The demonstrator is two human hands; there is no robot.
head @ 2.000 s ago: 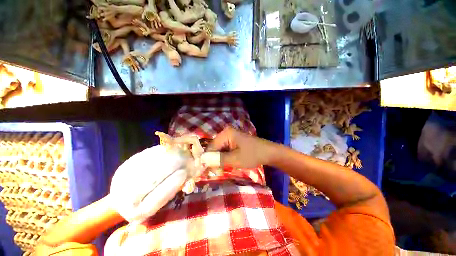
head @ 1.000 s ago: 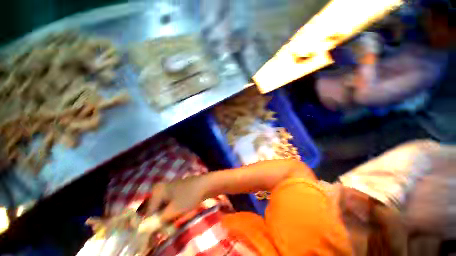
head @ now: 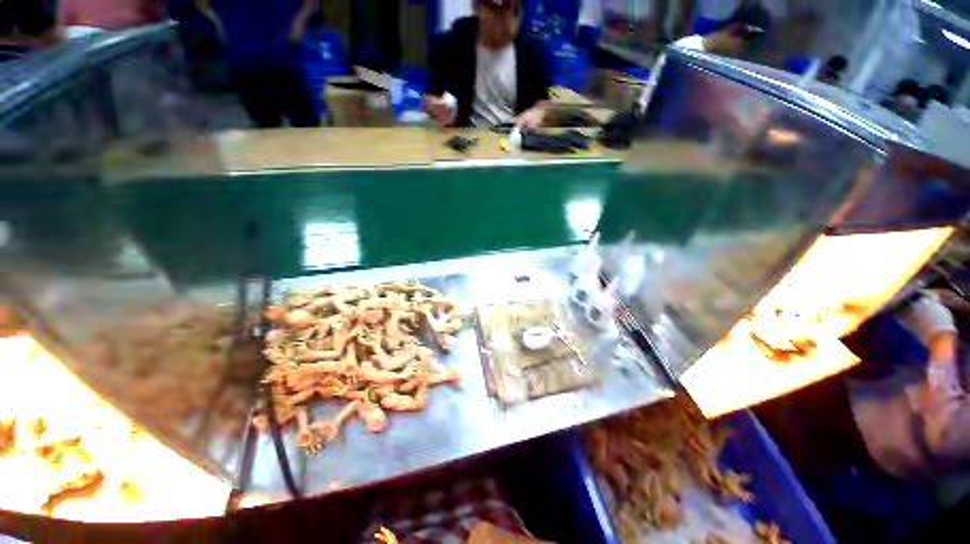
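A sliver of my right hand (head: 498, 533) shows at the bottom edge over the checked cloth (head: 452, 508); its fingers are cut off, so its hold is hidden. My left hand is out of the picture. A small yellowish tip (head: 384, 534), perhaps of a moulded piece, shows at the bottom edge left of my right hand. A jumbled pile of tan limb pieces (head: 356, 356) lies on the metal bench (head: 447, 425). Right of it is a stained board (head: 511, 372) with a white cup (head: 537, 338) and thin pale sticks.
A blue crate (head: 782, 483) with tan pieces and white material is below the bench at right. Clear slanted panels and bright trays (head: 745, 367) flank the bench. Bottles (head: 588, 271) and dark thin tools stand at its right. A green panel (head: 425, 213) and a seated person are behind.
The view has tilted up from my lap to the bench and room beyond. Both hands and the work in them have slid down, leaving only part of my right hand visible.
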